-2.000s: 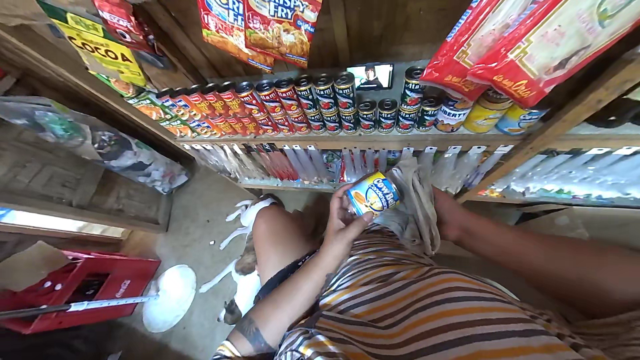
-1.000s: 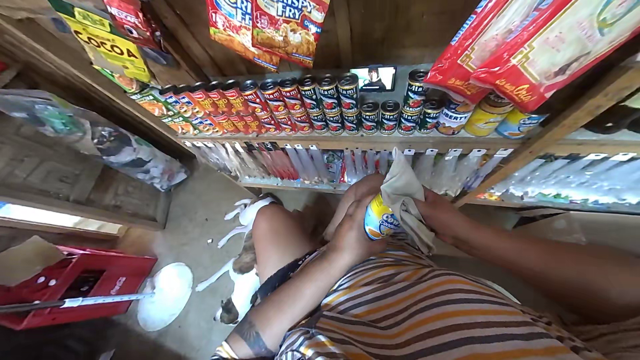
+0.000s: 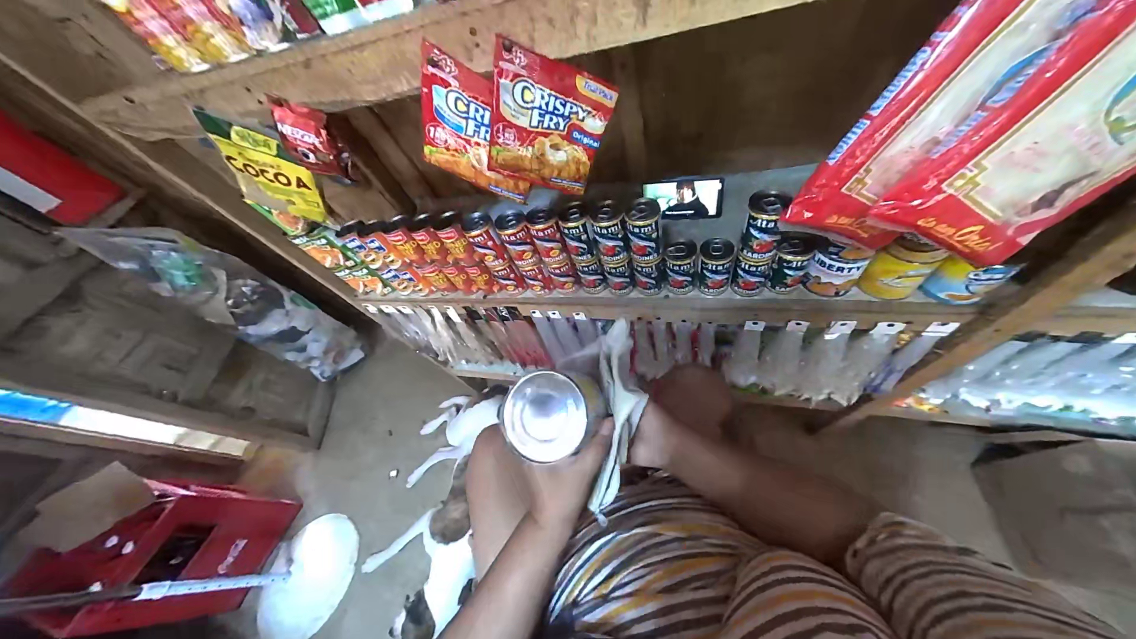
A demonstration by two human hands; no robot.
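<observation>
A food can (image 3: 545, 417) is held in my left hand (image 3: 568, 475), its bare metal end turned up towards the camera; its label is mostly out of sight. Just right of it, my right hand (image 3: 652, 435) grips a pale cloth (image 3: 619, 408), which hangs upright beside the can. Ahead of both hands, stacked sardine cans (image 3: 608, 248) line a wooden shelf, with a few larger cans (image 3: 901, 266) at the right end of the row.
Packets hang above the shelf, among them breading mix packets (image 3: 552, 115) and large red-edged bags (image 3: 1003, 133). A phone (image 3: 683, 198) leans behind the cans. Small plastic bags hang below the shelf. On the floor at left are a dog (image 3: 453, 532), a red crate (image 3: 160, 550) and a white round object (image 3: 309, 577).
The can in my left hand has turned from showing its blue and yellow label to showing its metal end. My right hand's cloth has moved from around the can to its side.
</observation>
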